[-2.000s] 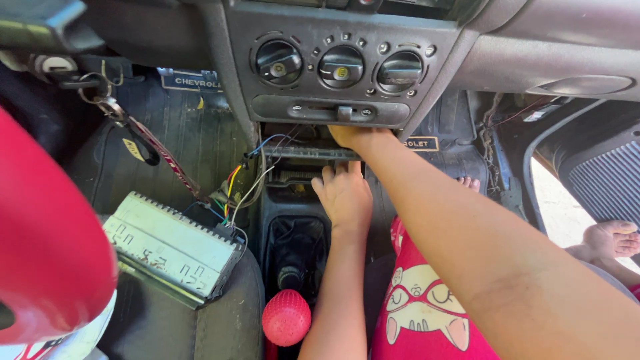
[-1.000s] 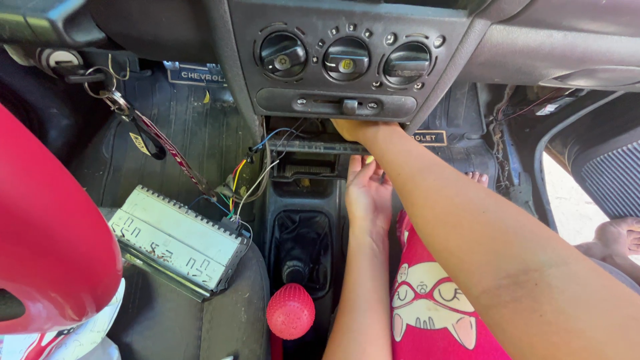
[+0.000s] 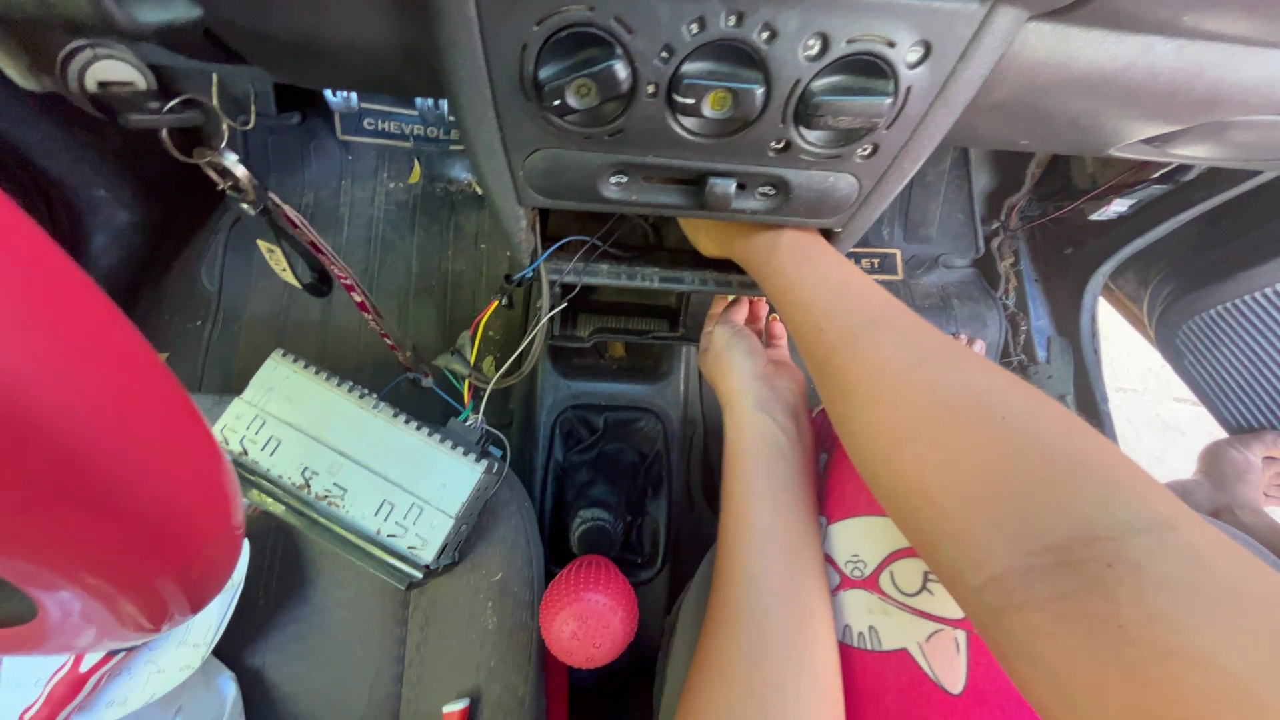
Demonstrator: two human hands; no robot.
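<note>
Beneath the climate control panel (image 3: 700, 110), my right hand (image 3: 725, 240) reaches into the open dash slot (image 3: 620, 240); its fingers are hidden inside. My left hand (image 3: 750, 345) is palm up at the right side of the centre console, its fingertips just under the slot's lower edge; whether they hold anything cannot be told. A car stereo unit (image 3: 360, 460) lies on the seat at the left, and coloured wires (image 3: 485, 345) run from it up into the slot.
A gear lever with a red textured knob (image 3: 588, 612) stands below the slot. Keys on a lanyard (image 3: 320, 250) hang from the ignition at left. A glossy red object (image 3: 100, 450) fills the left edge. The seat (image 3: 390, 640) bears the stereo. A bare foot (image 3: 1240, 470) shows at right.
My left hand has moved from the console front below the slot to its right side and turned palm up. My right hand remains in the slot.
</note>
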